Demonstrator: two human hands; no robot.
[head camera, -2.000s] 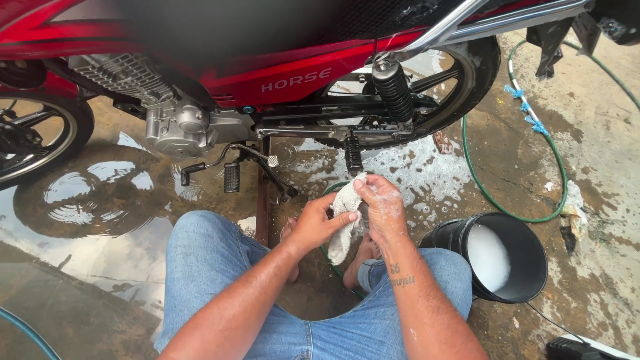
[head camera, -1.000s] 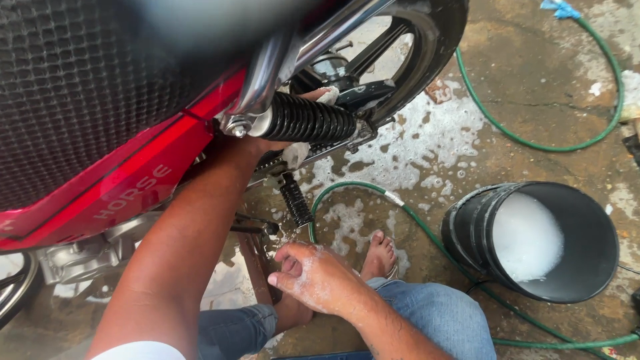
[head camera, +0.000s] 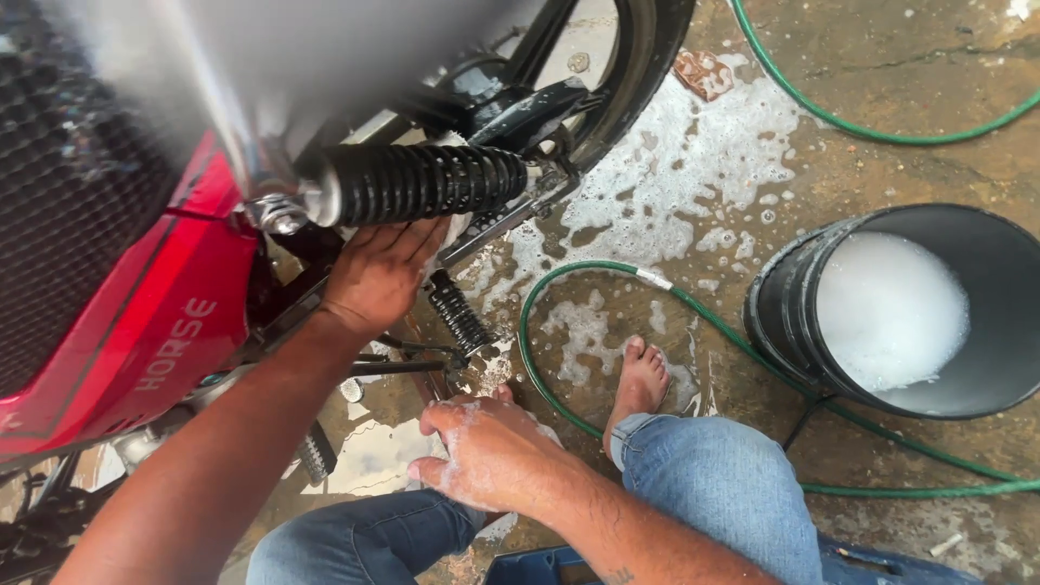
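My left hand (head camera: 382, 272) reaches under the black coil-spring shock absorber (head camera: 431, 185) of a red motorcycle. It holds a white cloth (head camera: 457, 234), which shows beside the fingers and again above the spring; the fingertips are hidden behind the shock absorber. Near the rubber-covered footpeg (head camera: 461, 315), my right hand (head camera: 443, 443) hovers with suds on its skin, thumb and forefinger apart and nothing seen in it. The motorcycle's red side panel (head camera: 183, 325) lies left of my left forearm.
A black bucket (head camera: 768, 313) of foamy water stands at the right, with a green hose (head camera: 561, 406) looping past it. Suds (head camera: 674, 187) cover wet ground near the rear wheel (head camera: 662, 89). My bare foot (head camera: 642, 378) is inside the hose's curve. Blue plastic (head camera: 528, 565) shows beneath me.
Two seconds ago both hands held the cloth together before my knees. Since then my left hand has taken it in behind the shock absorber, and my right hand has let go. The view has swung rightward.
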